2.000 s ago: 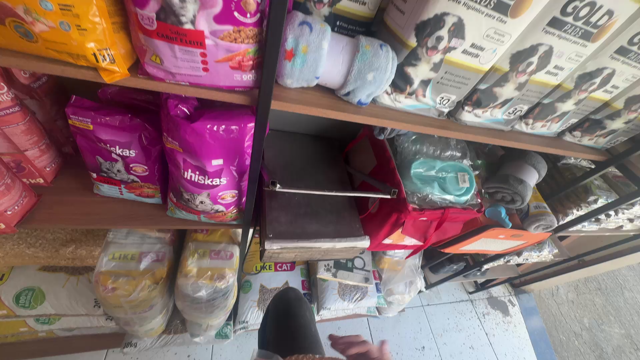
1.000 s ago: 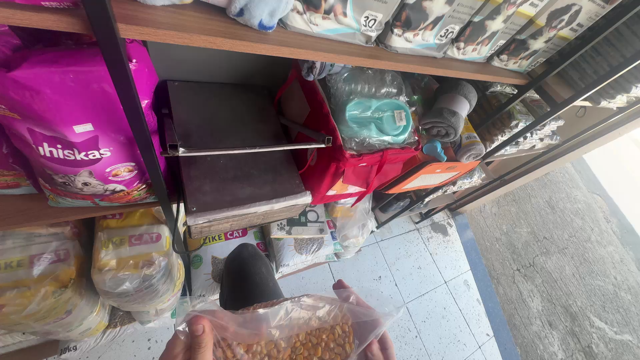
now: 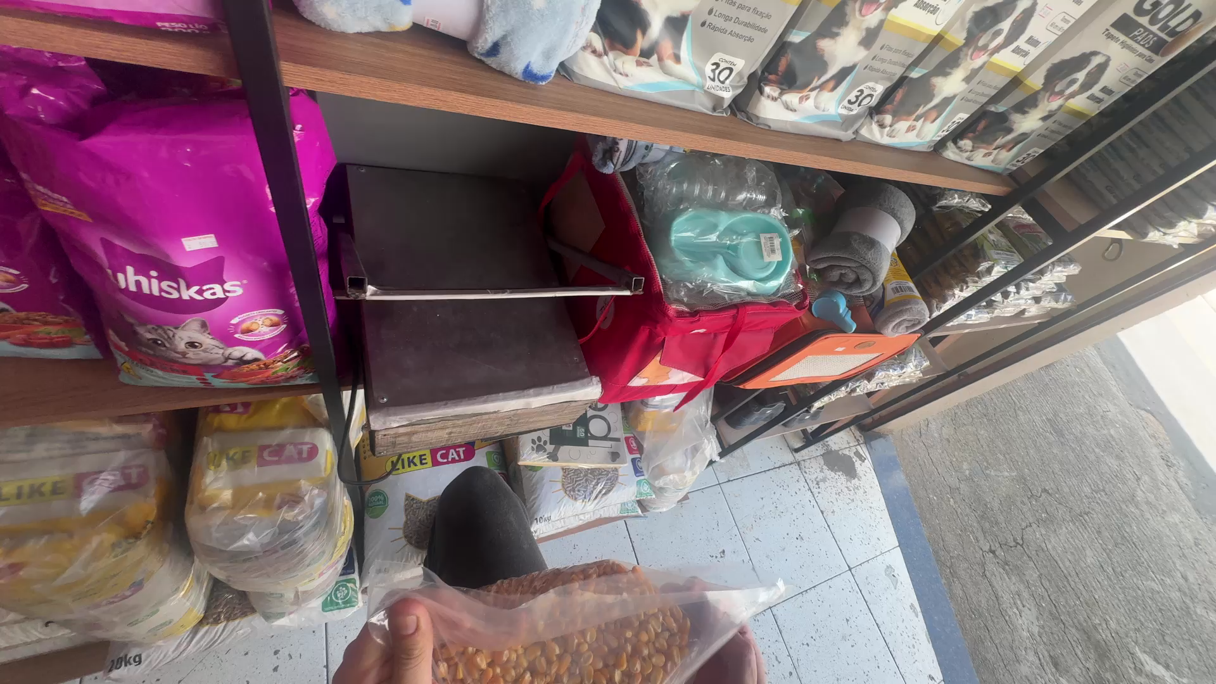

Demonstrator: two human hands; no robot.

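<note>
A clear plastic bag of corn kernels [image 3: 570, 632] is held low at the bottom of the head view, above my dark-clothed knee [image 3: 483, 532]. My left hand [image 3: 389, 646] grips its left side, thumb on top of the plastic. At the bag's right side is my right hand [image 3: 736, 660], seen partly through the film and cut off by the frame edge; it holds the bag from behind. The bag's upper edge stretches out flat to a corner at the right. Whether the bag is sealed cannot be told.
Ahead stand wooden shelves [image 3: 456, 76] with black metal uprights, purple cat food bags [image 3: 199, 237], wrapped yellow packs [image 3: 271, 503] and pad packs [image 3: 684, 47]. A dark metal-framed unit [image 3: 465, 351] adjoins a red bag [image 3: 617, 342] holding teal bowls [image 3: 731, 247]. Tiled floor [image 3: 779, 522] lies below.
Two seconds ago one hand showed and no corn bag; one second ago the bag was in view between both hands. It remains held low. The view has shifted closer to the shelves.
</note>
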